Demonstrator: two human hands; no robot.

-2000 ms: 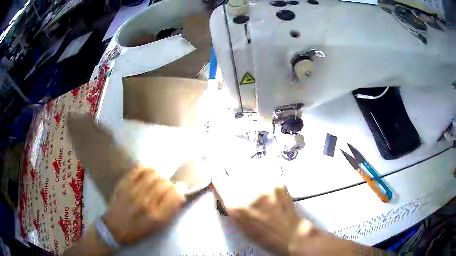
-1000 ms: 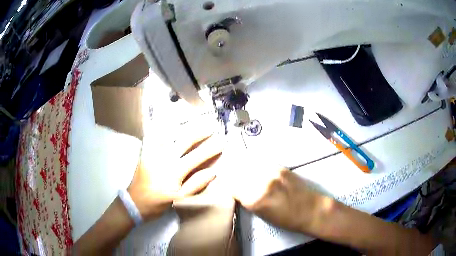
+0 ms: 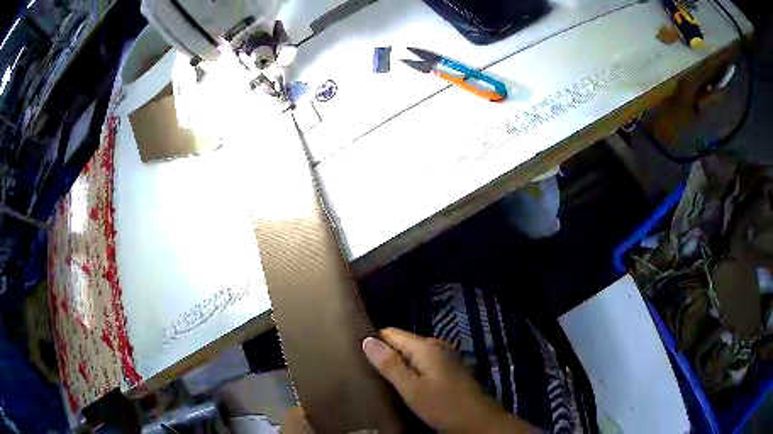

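Note:
A long brown fabric strip (image 3: 318, 314) runs from the needle area (image 3: 286, 100) of the white sewing machine (image 3: 203, 21) down over the table's front edge. Its upper part is washed out by glare. My right hand (image 3: 428, 377) pinches the strip's right edge below the table, thumb on top. My left hand (image 3: 297, 421) shows only as a small bit of skin at the strip's left edge, cut off by the bottom of the picture, so its grip is unclear. Another brown piece (image 3: 161, 127) lies left of the needle.
Orange and blue snips (image 3: 462, 75), a small dark rectangle (image 3: 382, 59) and a spoked disc (image 3: 325, 90) lie right of the needle. A black pouch (image 3: 487, 13) is behind. A blue-rimmed container (image 3: 661, 309) with brown fabric is at lower right. Red-printed sheeting (image 3: 89, 280) covers the table's left side.
The view has shifted down and right. My hands have gone from beside the needle to below the table edge, and the brown strip now shows stretched between needle and right hand.

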